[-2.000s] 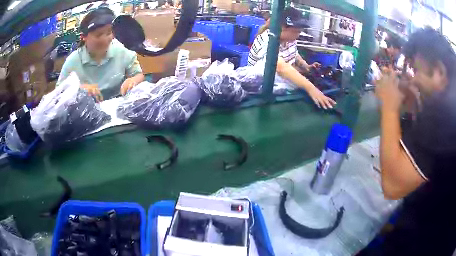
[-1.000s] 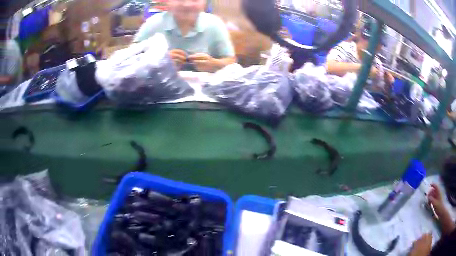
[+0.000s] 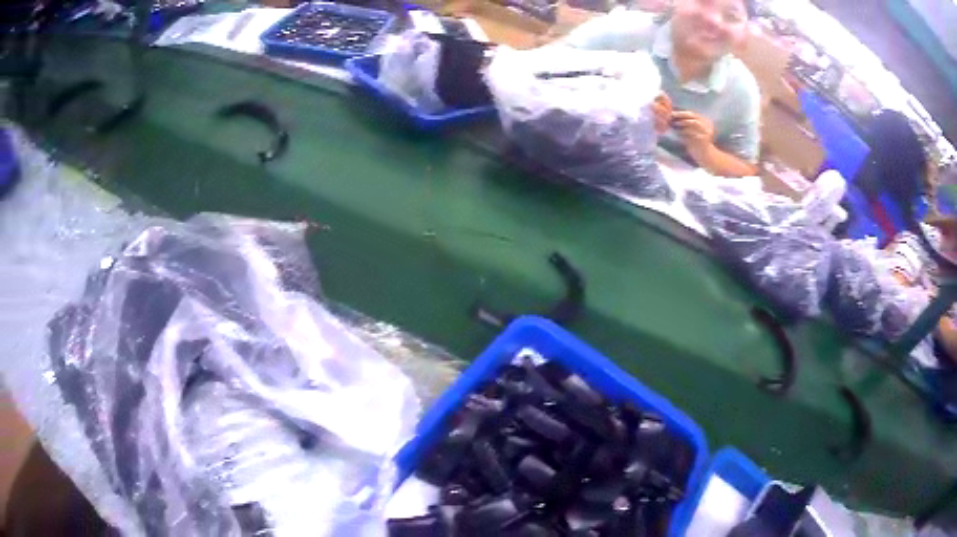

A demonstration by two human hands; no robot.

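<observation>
Neither of my hands can be made out. A blue parts bin [image 3: 677, 420] lies nearest, at the bottom centre, heaped with short glossy black headband arm pieces [image 3: 540, 467]. A crinkled clear plastic bag [image 3: 241, 388] lies left of the bin, with dark parts showing through. The feeder tray [image 3: 740, 472] is right of the bin, cut off by the bottom edge, with white lining. Part of the dark-flapped feeder [image 3: 777, 514] shows in it. Black curved headbands lie spaced along the green belt, one [image 3: 572, 288] just behind the bin.
The green conveyor belt [image 3: 420, 220] runs diagonally beyond the bench. Across it are plastic bags of parts [image 3: 577, 115], a blue tray [image 3: 327, 29] and a person [image 3: 708, 94] holding something small. Another person is at the right edge. A blurred brown shape [image 3: 37, 482] is at the lower left.
The view has swung left and tilted. The bin and feeder have shifted right in view, the clear bag shows more fully, and the spray can and the worker at right have left the picture.
</observation>
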